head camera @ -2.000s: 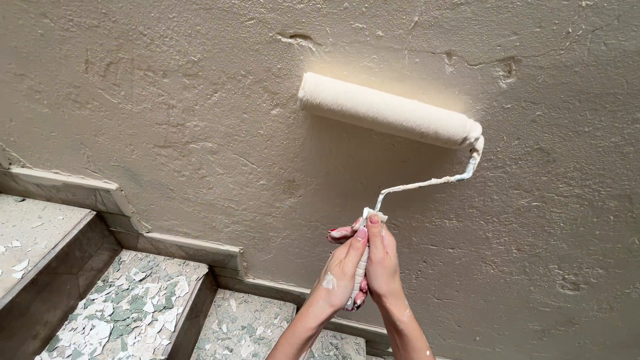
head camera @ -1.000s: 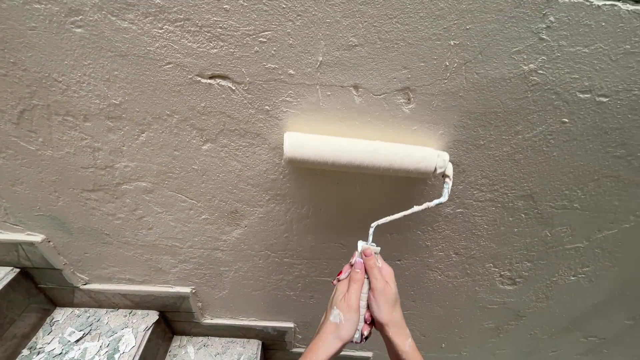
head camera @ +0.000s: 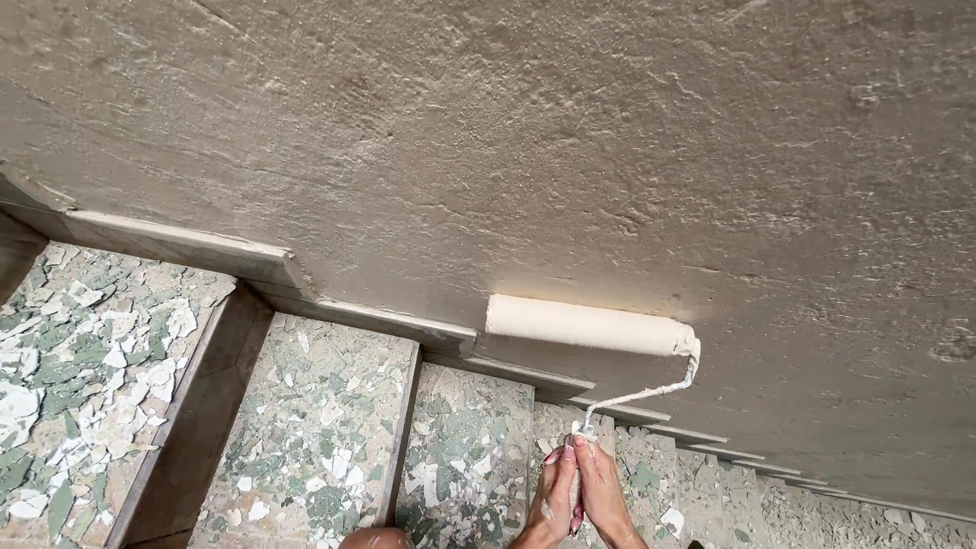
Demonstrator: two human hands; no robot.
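My left hand [head camera: 555,492] and my right hand [head camera: 601,482] are both closed around the handle of a paint roller, at the lower middle right. White paint marks the fingers and the handle. From the grip a paint-crusted wire frame [head camera: 644,395] bends up and right to the cream roller sleeve [head camera: 587,325]. The sleeve lies against the rough grey-brown plastered wall [head camera: 473,152], low down, just above the stepped skirting. Its left end is close to the edge of a skirting tile. Part of the handle is hidden by my fingers.
Stair treads [head camera: 305,427] littered with green and white paint flakes [head camera: 76,374] descend from left to right beneath the wall. Stepped skirting tiles [head camera: 183,240] follow them along the wall's foot. Part of a knee [head camera: 377,538] shows at the bottom edge.
The roller, held in both hands throughout, has moved down the wall to near the skirting. The view has tilted down and shows more of the stairs.
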